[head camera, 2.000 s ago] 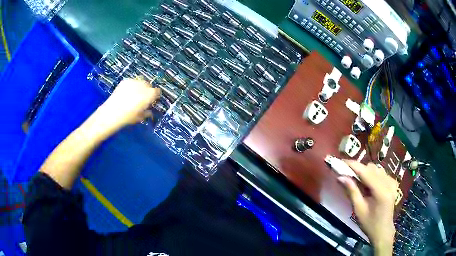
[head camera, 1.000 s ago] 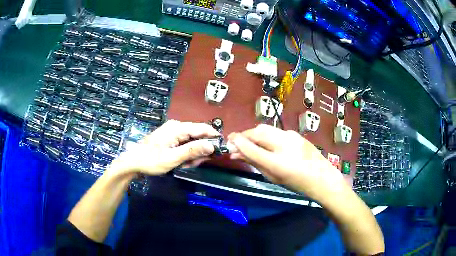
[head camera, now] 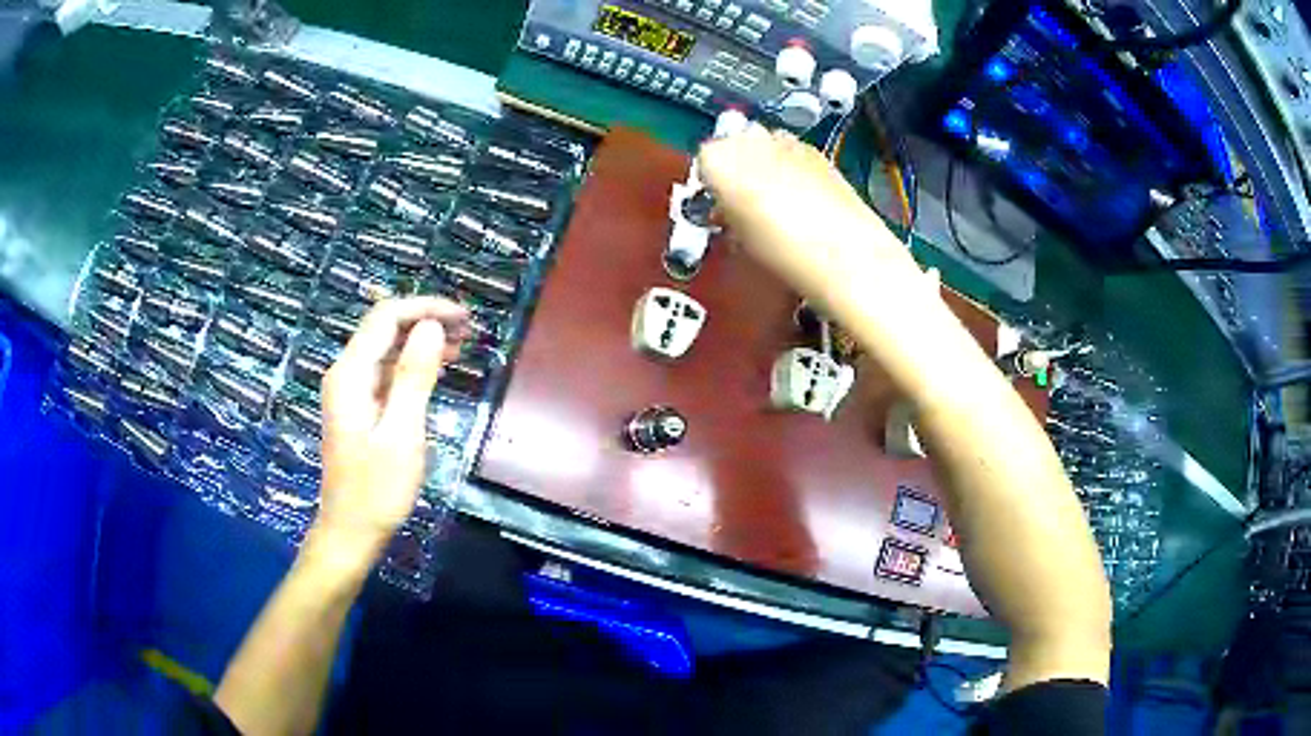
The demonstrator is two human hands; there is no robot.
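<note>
The reddish-brown test board (head camera: 575, 417) lies in front of me. My right hand (head camera: 748, 180) is at the top of the white test holder (head camera: 690, 230) at the board's back left; its fingertips touch or nearly touch the holder, and whether they grip anything is hidden. My left hand (head camera: 381, 403) is over the right part of the left blister tray (head camera: 95, 273), fingers curled and apart from the thumb, with nothing visible in it. The tray holds many black-and-silver cylinders. One short dark cylinder (head camera: 656, 429) stands on the board in front of a universal socket outlet (head camera: 669, 322).
Another socket outlet (head camera: 811, 381) is mid-board. My right forearm crosses above the board and hides part of its right side. Panel squares (head camera: 903, 561) are at the front right. A bench instrument (head camera: 633, 51), a display screen (head camera: 1071, 122) and another tray (head camera: 1114, 460) surround the board.
My hands were together at the board's front edge around a small dark piece. They are now apart: right hand at the back left holder, left hand over the left tray.
</note>
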